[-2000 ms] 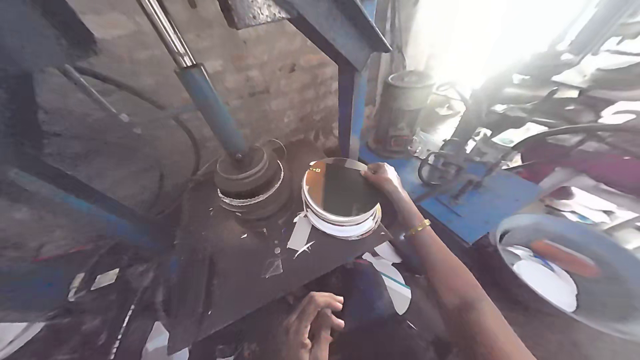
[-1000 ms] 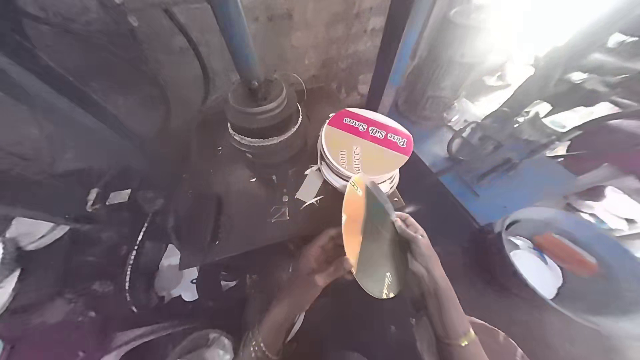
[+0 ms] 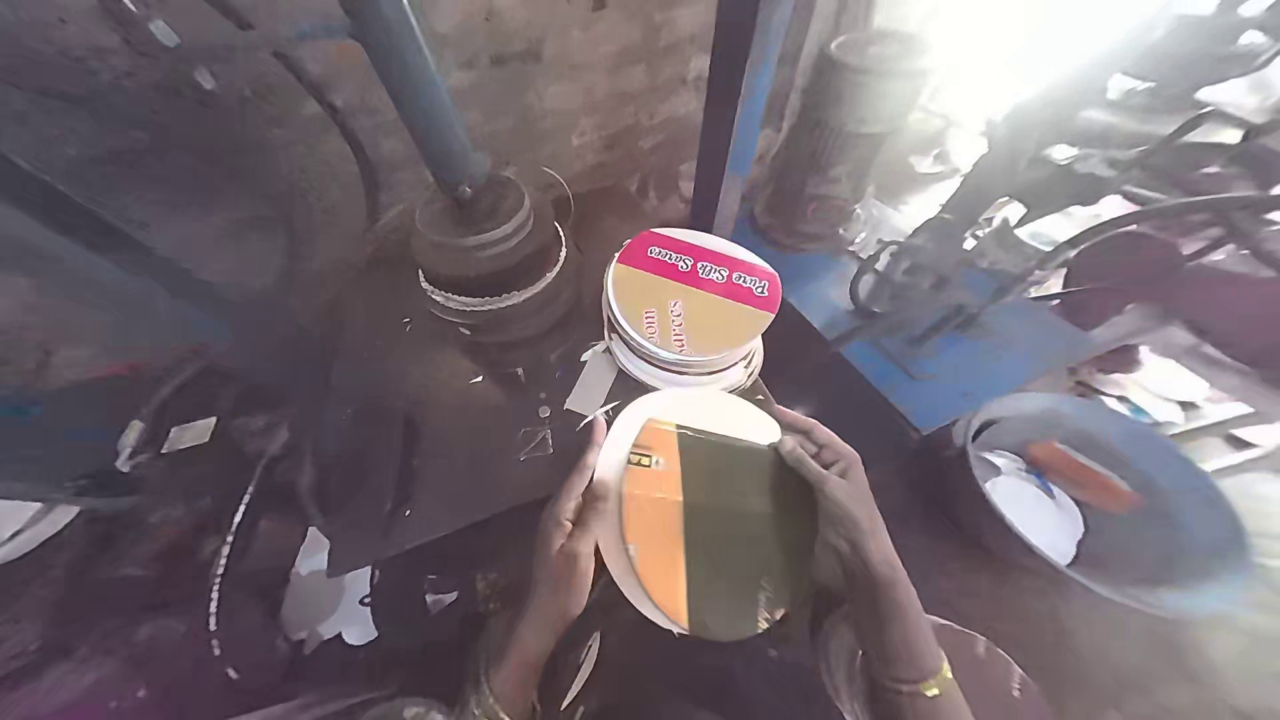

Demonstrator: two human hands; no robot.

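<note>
Both hands hold a round printed card disc (image 3: pixel 735 530), orange and dark green, with a pale disc (image 3: pixel 615 500) showing behind its left edge. My left hand (image 3: pixel 575 525) grips the left rim and my right hand (image 3: pixel 830 490) the right rim, thumb on the face. Just beyond, a stack of round discs (image 3: pixel 690 295) lies on the dark metal table, a pink and tan printed one on top. Left of the stack is a round metal press die (image 3: pixel 490 250) under a cylinder rod (image 3: pixel 420 90).
The dark table (image 3: pixel 450 480) has paper scraps on it. A basin (image 3: pixel 1190 500) at the right holds a white disc and an orange piece. A blue metal base (image 3: pixel 960 350) and a motor-like cylinder (image 3: pixel 845 130) stand behind. A blue post (image 3: pixel 735 120) rises beyond the stack.
The orange and green disc was on the stack, then was lifted off, tilted between both hands; now it faces up nearer me. My left hand has joined the hold. The pink and tan disc is uncovered.
</note>
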